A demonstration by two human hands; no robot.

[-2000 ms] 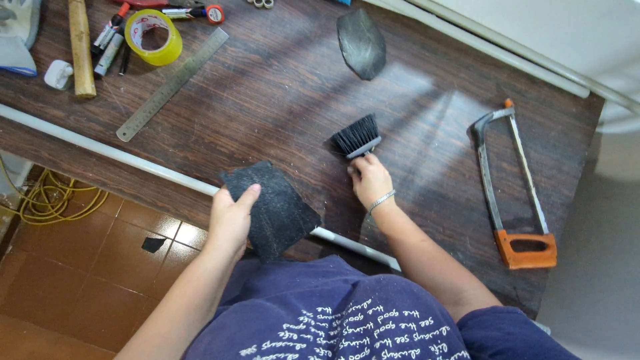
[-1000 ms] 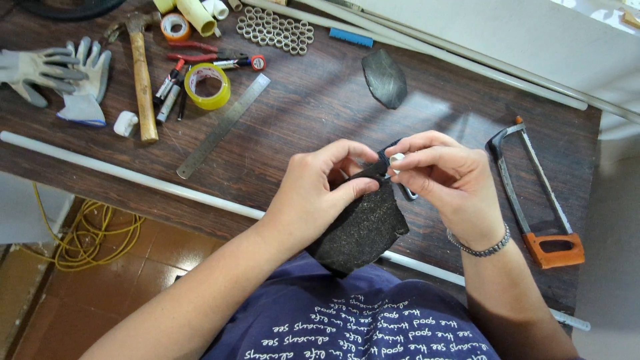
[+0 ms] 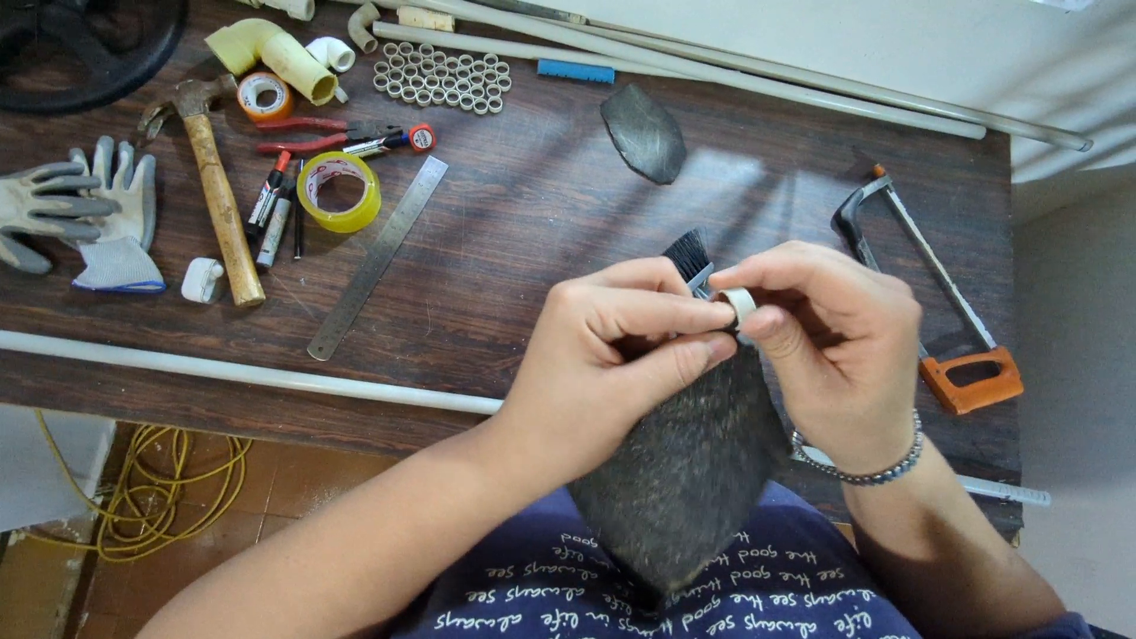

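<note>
My left hand [image 3: 621,355] pinches the top end of a dark grey, rough-textured sheet piece [image 3: 701,470], which hangs down before my shirt. A small white plastic ring [image 3: 738,306] sits at the fingertips of both hands, by the sheet's gathered top. My right hand [image 3: 825,337] grips the ring between thumb and index finger. Behind the fingertips the black bristles of a brush [image 3: 690,256] show on the table; its handle is hidden. Farther back lies a second dark sheet piece [image 3: 645,133].
A hacksaw [image 3: 972,377] lies at the right. Leftward are a steel ruler [image 3: 377,262], yellow tape roll [image 3: 339,192], markers, pliers [image 3: 324,133], claw hammer [image 3: 217,191] and gloves [image 3: 115,213]. Behind are many cut rings [image 3: 442,78] and long pipes [image 3: 710,75]. Another pipe [image 3: 248,373] runs along the front edge.
Two seconds ago my right hand was at the brush on the table; it has since moved to the sheet's top and holds a white ring. The sheet now hangs gathered from its top end.
</note>
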